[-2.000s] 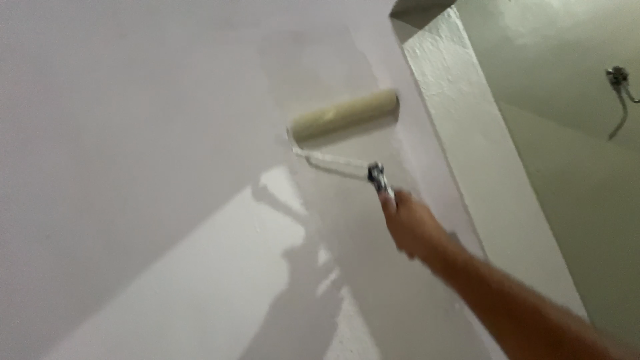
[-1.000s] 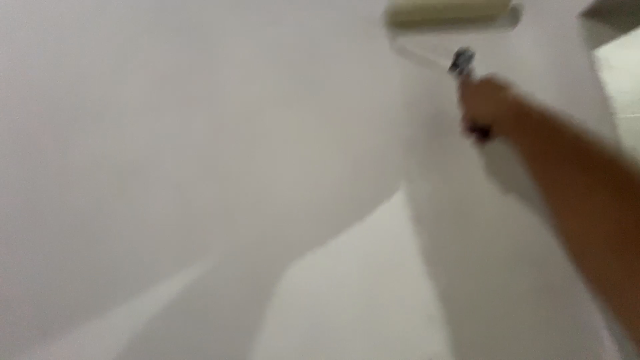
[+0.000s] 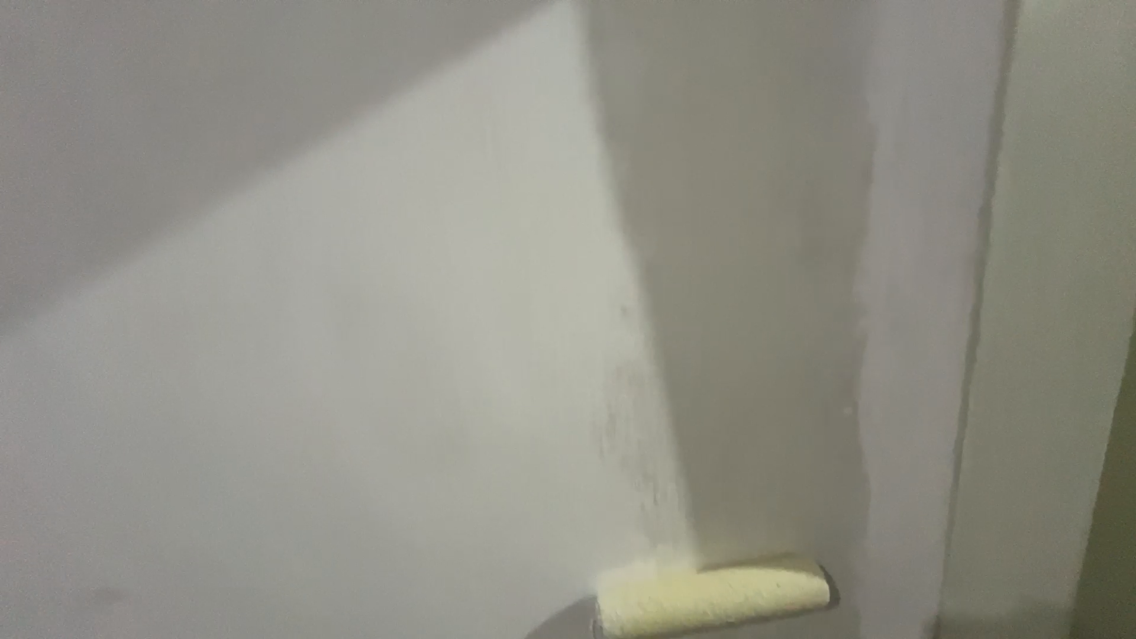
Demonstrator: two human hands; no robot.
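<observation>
A paint roller with a pale yellow sleeve [image 3: 714, 595] lies against the wall [image 3: 399, 355] at the bottom edge of the view, right of the middle. Its sleeve is nearly level, and its handle is out of the frame. Neither my left hand nor my right hand shows. Above the roller runs an upright darker grey band [image 3: 754, 293], partly in shadow, with faint dark streaks along its left side. A paler, lilac-tinted strip [image 3: 914, 311] borders the band on the right.
Along the right side stands a wall corner with a greenish-grey return face [image 3: 1034, 311]. A darker surface [image 3: 1105, 532] shows beyond it at the lower right. A slanting shadow [image 3: 177, 106] covers the upper left of the wall.
The roller has gone from high on the wall to low on it. My right hand, seen earlier on the roller's handle, has left the view. The view has shifted down the wall.
</observation>
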